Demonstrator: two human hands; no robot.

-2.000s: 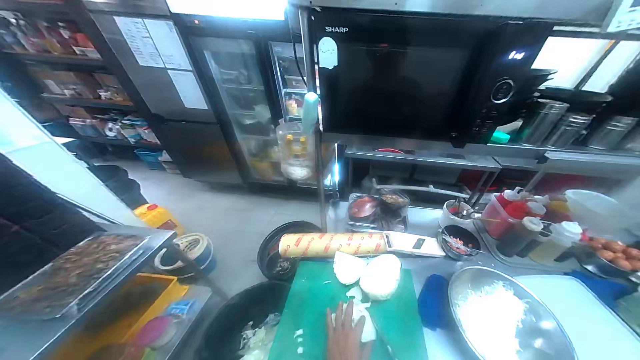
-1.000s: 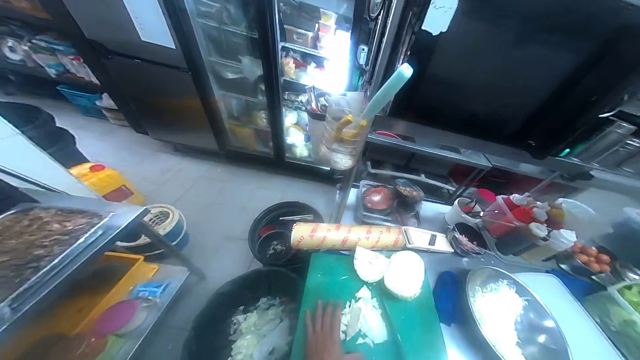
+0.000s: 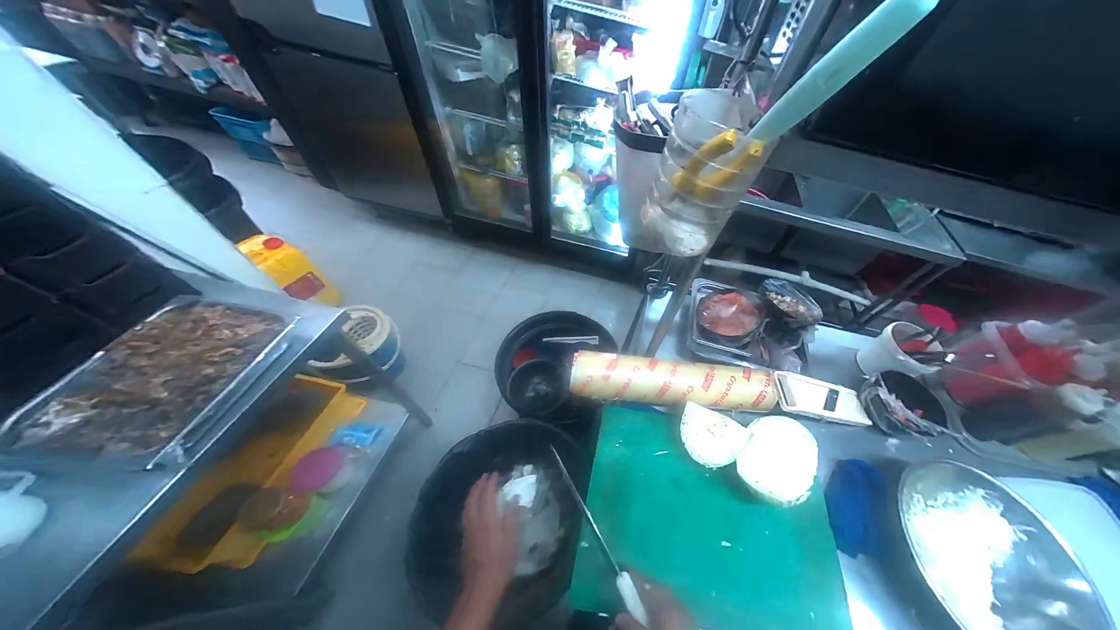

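Observation:
My left hand [image 3: 492, 529] is over a black bin [image 3: 433, 516], beside pale scraps [image 3: 534, 516]; whether its fingers hold any is unclear. At the lower edge my right hand [image 3: 654, 604] grips the white handle of a kitchen knife [image 3: 595, 525], whose blade points up and left along the left edge of a green cutting board [image 3: 726, 556]. Two pale, cut vegetable pieces [image 3: 713, 435] [image 3: 777, 461], possibly cabbage, lie at the board's far side. Small pale bits are scattered on the board.
Beyond the board lie a printed film roll [image 3: 672, 381] and a white slicer [image 3: 822, 398]. To the right are a blue cloth [image 3: 853, 507] and a steel bowl [image 3: 914, 534] of white shreds. A metal post with hanging clear containers [image 3: 700, 175] rises ahead. A tray of brown food [image 3: 284, 337] stands left.
My left hand has moved left from the board to over the bin. The white pieces that lay beside it on the board are gone from there. The knife now shows clearly in my right hand.

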